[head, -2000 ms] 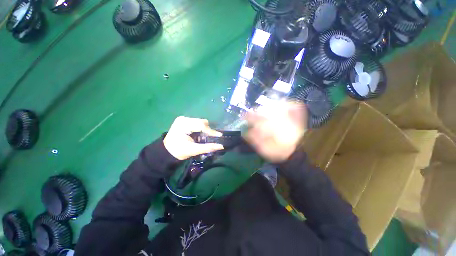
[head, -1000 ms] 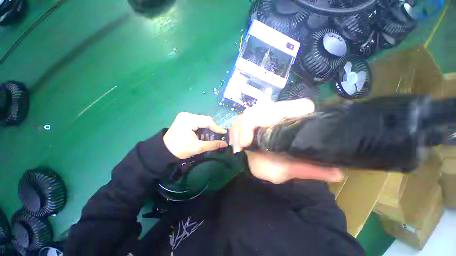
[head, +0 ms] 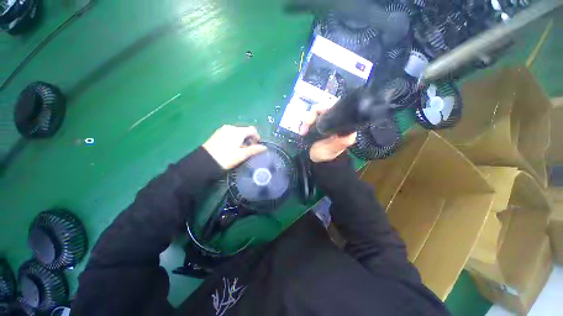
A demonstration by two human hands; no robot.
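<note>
My left hand [head: 234,147] holds a black fan head [head: 262,178] by its upper left rim; its open front with pale blades faces up. My right hand [head: 331,143] is around the lower end of the black electric screwdriver [head: 352,111], which is blurred and tilts up to the right. A dark elongated part [head: 305,176] hangs beside the fan head, below my right hand; what holds it is hidden. The blue and white printed screw tray [head: 296,114] lies just behind my hands, with tiny screws around it.
A fan pile [head: 379,136] lies behind the tray, with one open-fronted head [head: 437,103] at its right. Open cardboard cartons [head: 432,203] stand at the right. More fan heads [head: 57,237] lie on the green bench [head: 142,80] at the left. A pale bar [head: 487,40] crosses the upper right.
The fan head now shows face up in my left hand, where the small black part was before. The screwdriver has swung from horizontal at the right to tilted up and away, with my right hand still on it.
</note>
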